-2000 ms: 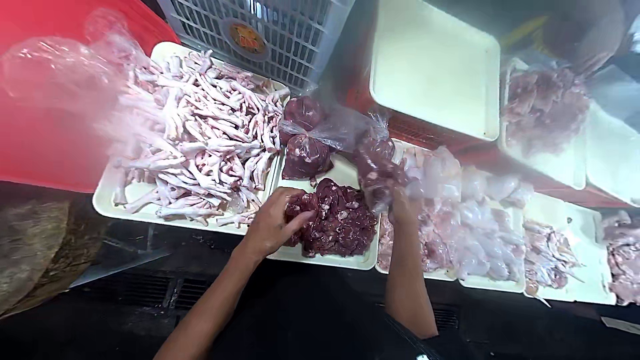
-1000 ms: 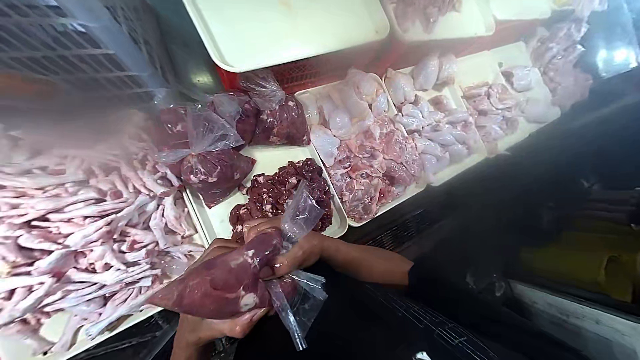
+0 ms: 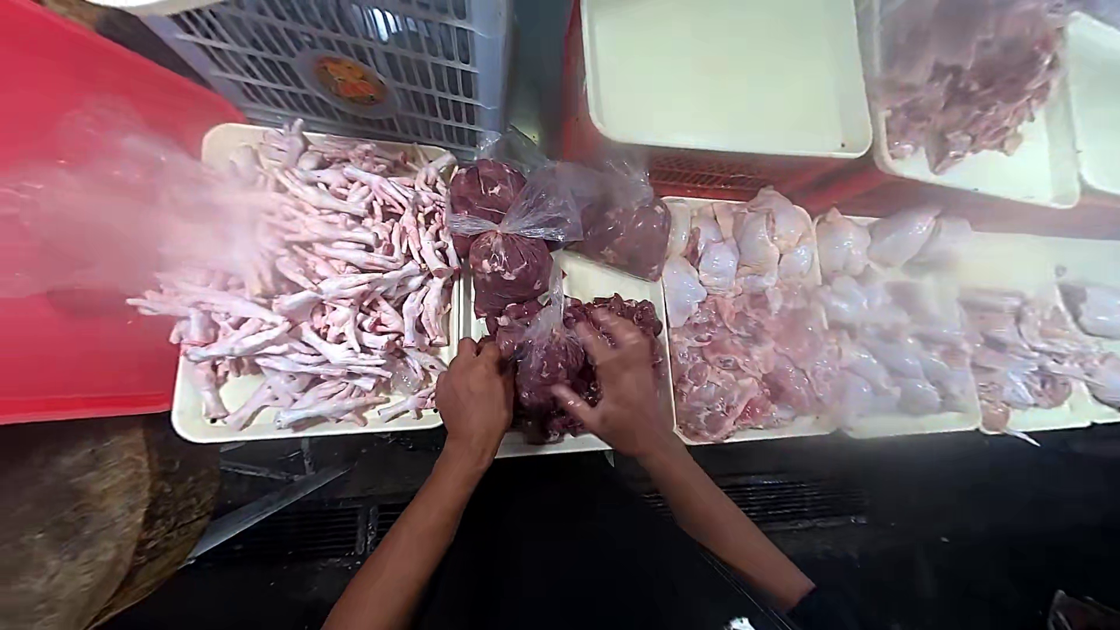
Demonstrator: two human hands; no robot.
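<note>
A knotted clear plastic bag of dark red organ meat (image 3: 549, 363) lies on loose dark meat (image 3: 626, 315) in a cream tray (image 3: 595, 276). My left hand (image 3: 475, 394) is at the bag's left side with fingers curled; whether it grips the plastic or meat is hidden. My right hand (image 3: 617, 381), slightly blurred, is spread at the bag's right side, fingers apart. Behind them, further tied bags of the same meat (image 3: 510, 267) sit at the back of the tray, one leaning right (image 3: 626, 232).
Chicken feet (image 3: 332, 280) fill a tray on the left, beside a red surface (image 3: 79, 219). A grey plastic crate (image 3: 324, 61) stands behind. Chicken pieces (image 3: 752, 350) lie in trays on the right, below a raised cream tray (image 3: 726, 79). A round wooden block (image 3: 79, 516) is at lower left.
The filled bag held up near the front one second ago is now down on the loose meat. My right hand has opened. The view has swung back over the trays.
</note>
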